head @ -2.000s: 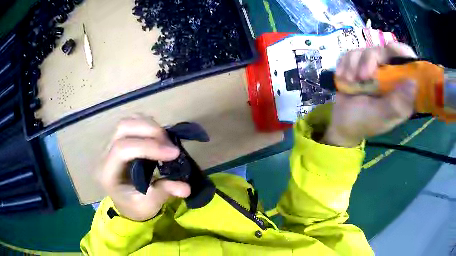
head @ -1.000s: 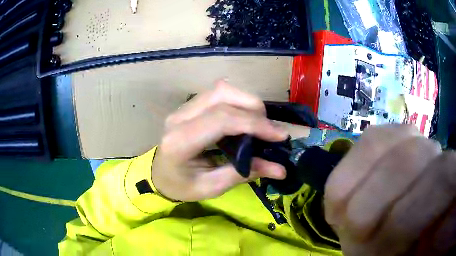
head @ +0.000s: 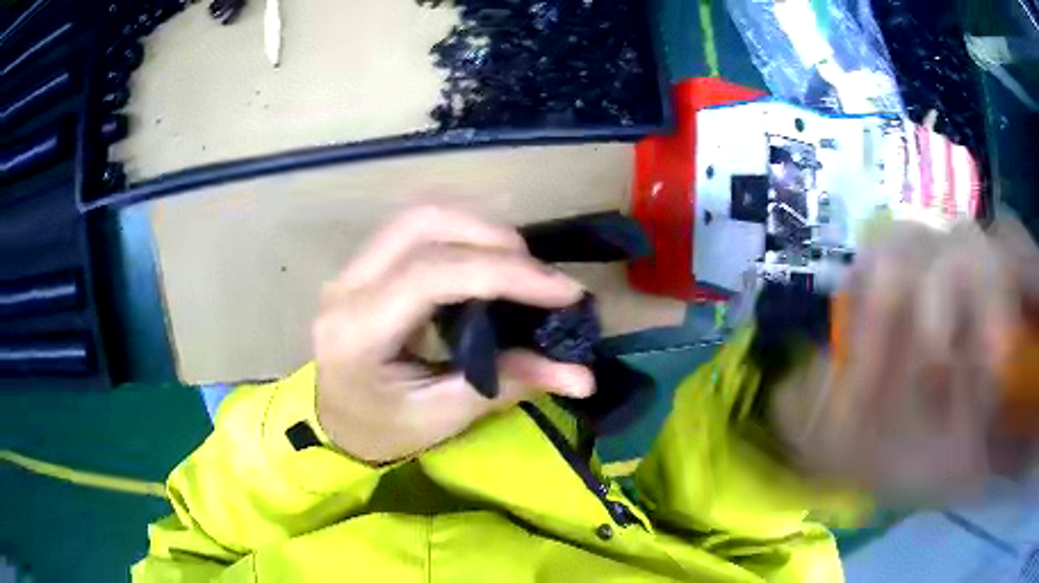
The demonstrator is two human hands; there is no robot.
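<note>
My left hand [head: 422, 330] grips the black handle assembly [head: 566, 333] above the cardboard mat, its round end facing up between thumb and fingers. Curved black legs [head: 592, 237] stick out around it. My right hand [head: 911, 364] is at the right, strongly blurred, closed around the electric screwdriver [head: 841, 328], whose orange body shows between and beside the fingers. The black nose is blurred at the hand's left side, apart from the handle assembly.
The parts tray [head: 376, 145] with a heap of small black fittings [head: 558, 63] and pale tweezers [head: 272, 32] lies at the back. The screw feeder [head: 729, 194] in red casing stands right of the cardboard mat [head: 228, 273]. A plastic bag [head: 815, 51] lies behind it. Blister trays [head: 40, 296] are at left.
The screwdriver was away over the feeder, then at the handle assembly's round end; now my right hand has moved off to the right with it. My left hand keeps hold of the handle assembly.
</note>
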